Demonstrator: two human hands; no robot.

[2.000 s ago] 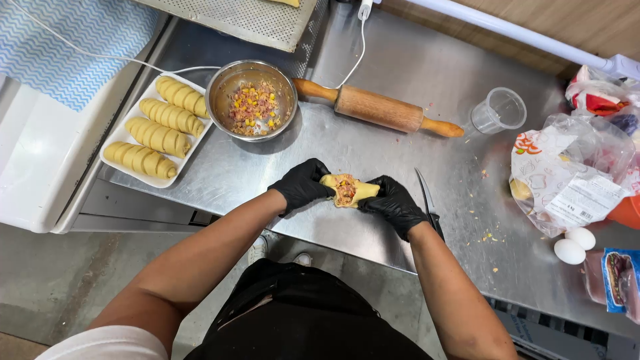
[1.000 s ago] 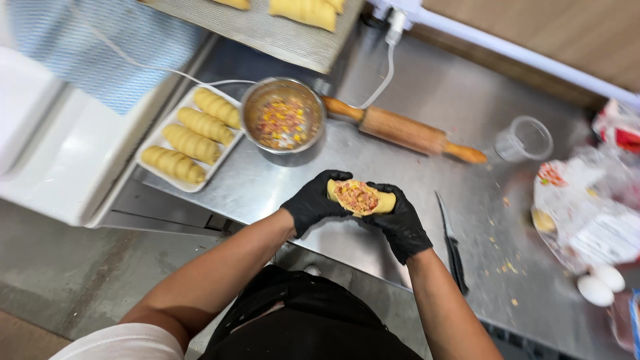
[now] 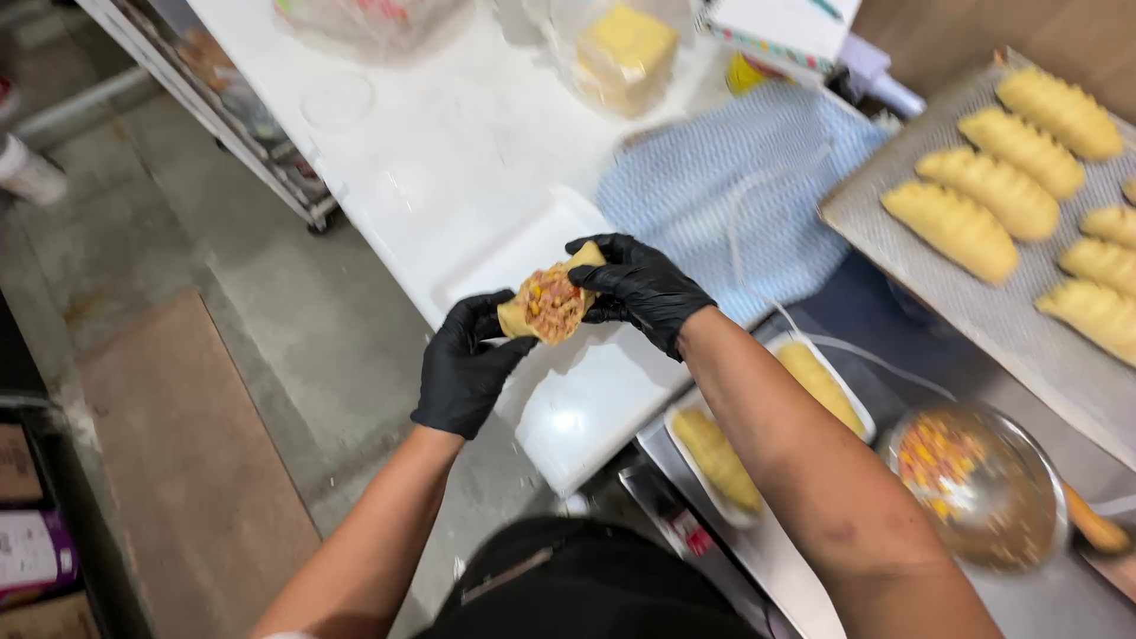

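A piece of yellow dough with a chunky meat and corn filling (image 3: 554, 303) is held in the air at mid-view, its filling exposed on top. My left hand (image 3: 471, 359), in a black glove, grips its left end. On its right end are the fingers of my right hand (image 3: 638, 289), also black-gloved. Below the dough lies a white tray (image 3: 497, 241) on the white worktop (image 3: 399, 186). At the lower right, partly behind my right forearm, a white foam tray (image 3: 865, 422) holds rolled dough pieces (image 3: 825, 389).
A metal bowl of filling (image 3: 1021, 497) stands at the lower right, beside a rolling pin's wooden handle (image 3: 1096, 524). Several shaped pastries rest on a perforated baking tray (image 3: 896, 248). A blue patterned cloth (image 3: 710, 186) and a bagged yellow block (image 3: 626, 49) lie on the worktop. A wheeled rack (image 3: 293, 191) stands left.
The view has swung far to the left. Both hands, holding the filled dough, have moved from the steel table to above the white tray on the white worktop.
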